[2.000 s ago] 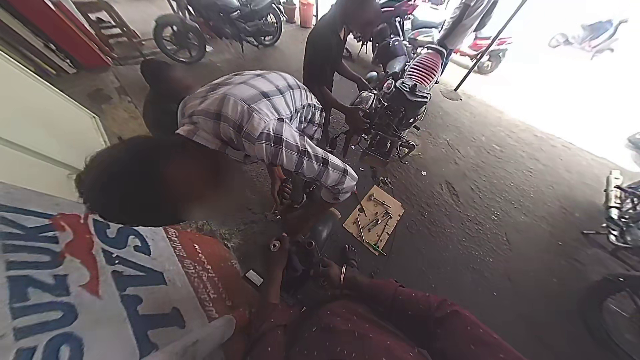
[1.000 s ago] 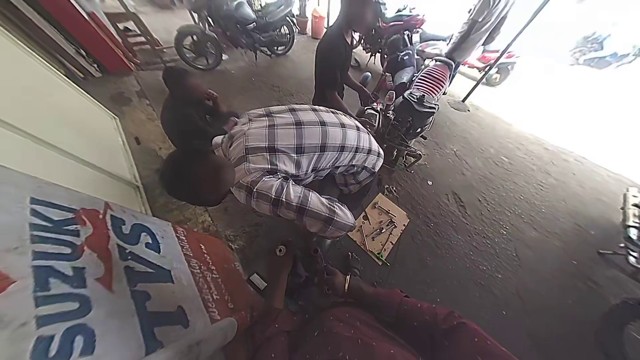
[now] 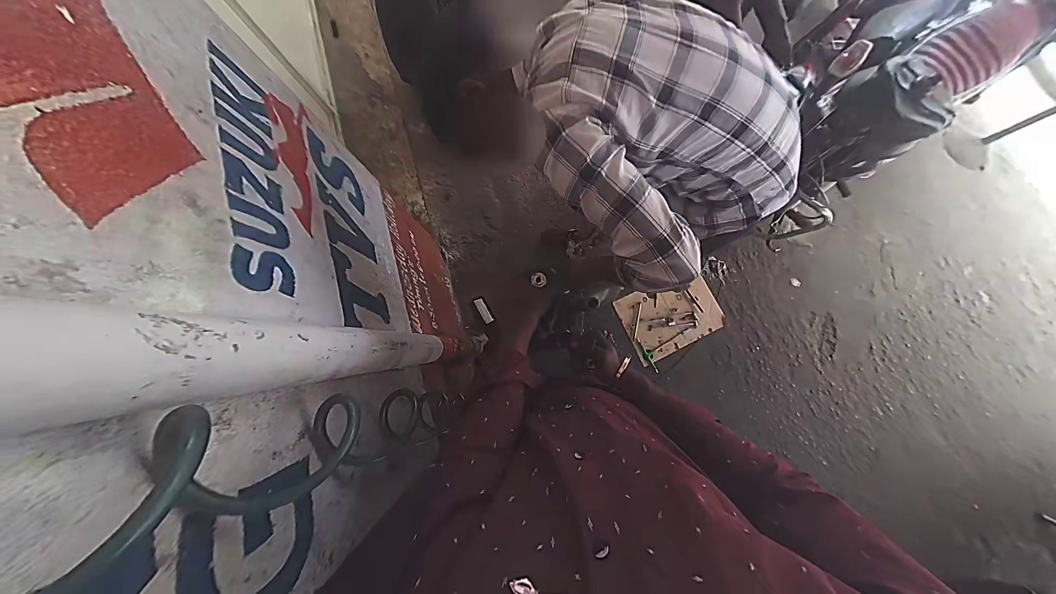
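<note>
My left hand (image 3: 532, 307) reaches down in front of me, with a small pale ring-shaped part (image 3: 538, 280) at its fingers; whether it grips the ring is unclear. My right hand (image 3: 601, 356), a gold-coloured band at its wrist, is at a dark metal assembly (image 3: 569, 320) low between the two hands. Its fingers are too dark to make out. Just right of the hands, a board (image 3: 708, 326) lies on the ground with several tools and small parts on it, one of them green. A small white box-like object (image 3: 483, 310) is left of my left hand.
A person in a checked shirt (image 3: 660, 99) bends over close in front, arms down near my hands. Behind stands a motorcycle (image 3: 874, 107) with a red ribbed seat. At left are a painted wall (image 3: 181, 239), a white pipe (image 3: 206, 359) and a coiled hose (image 3: 338, 429).
The view has tilted down and left, bringing the pipe and coiled hose into sight. The person in the checked shirt bent lower between the first and second frames. Both my hands stay low before me.
</note>
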